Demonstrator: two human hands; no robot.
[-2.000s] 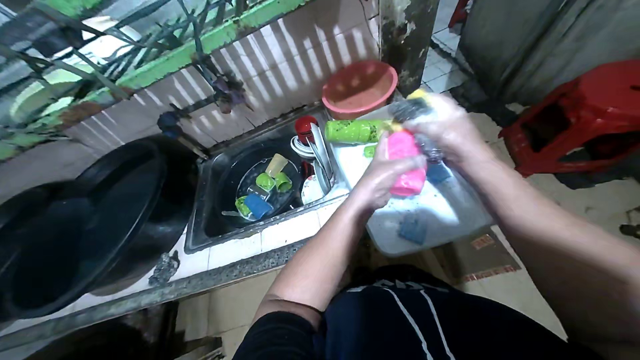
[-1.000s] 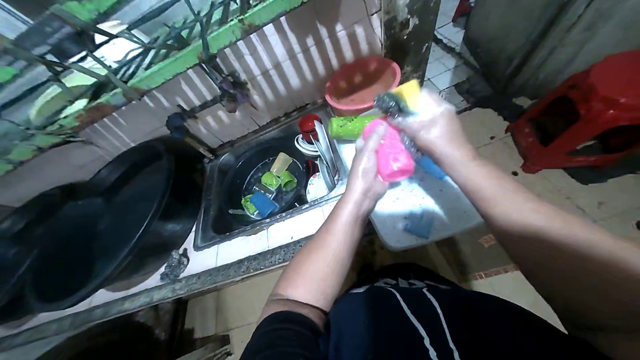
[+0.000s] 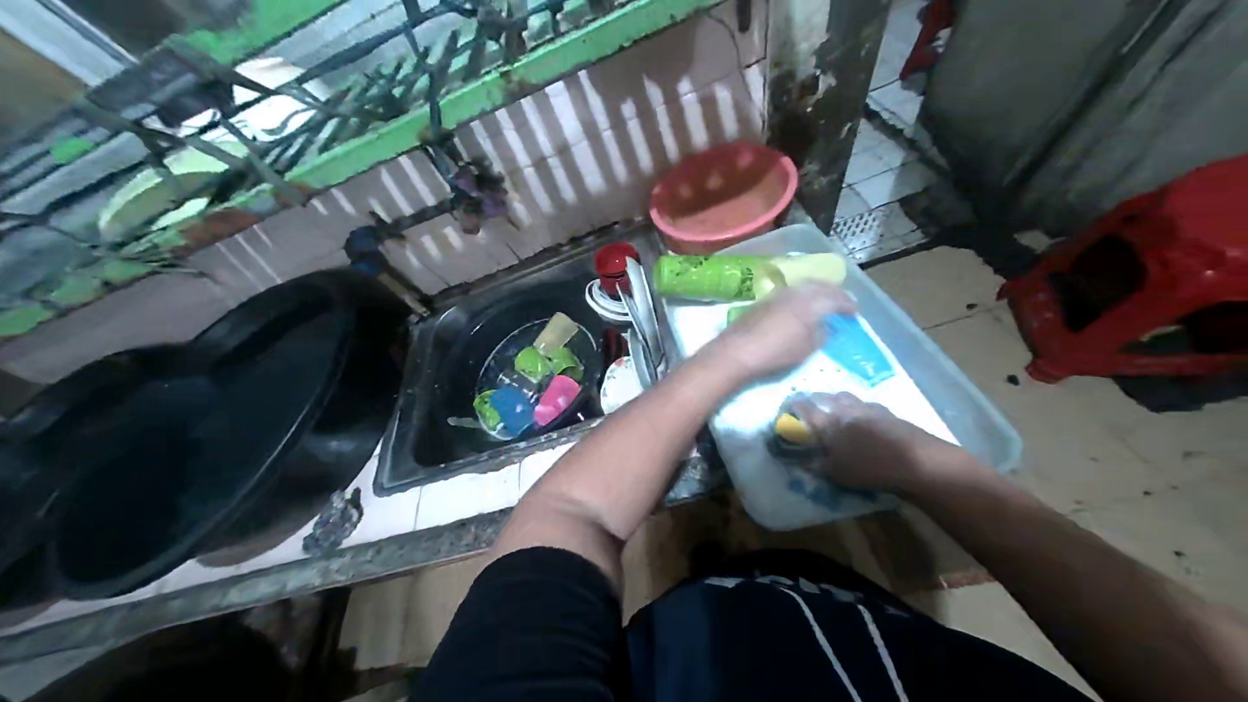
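My right hand (image 3: 858, 439) is closed around a yellow sponge (image 3: 793, 428) with dark scouring mesh, low over the white plastic tray (image 3: 985, 429). My left hand (image 3: 795, 327) reaches over the same tray, beside a blue plastic item (image 3: 856, 349); blur hides whether its fingers grip that item. A green patterned tumbler (image 3: 704, 277) and a pale yellow cup (image 3: 814, 269) lie along the tray's far end. In the black sink, a round basin (image 3: 487, 363) of water holds a pink cup (image 3: 557, 399), a blue cup (image 3: 512, 409) and several green pieces.
A red basin (image 3: 723, 200) stands behind the tray. Plates, metal utensils and a red cup (image 3: 615, 263) crowd the sink's right side. Large black tubs (image 3: 322, 390) are at left, below a wall faucet (image 3: 468, 195). A red plastic stool (image 3: 1121, 283) stands at right.
The pink cup, in my left hand in both earlier frames, now lies in the sink basin. My left hand is now over the tray, and my right hand has lowered with the sponge.
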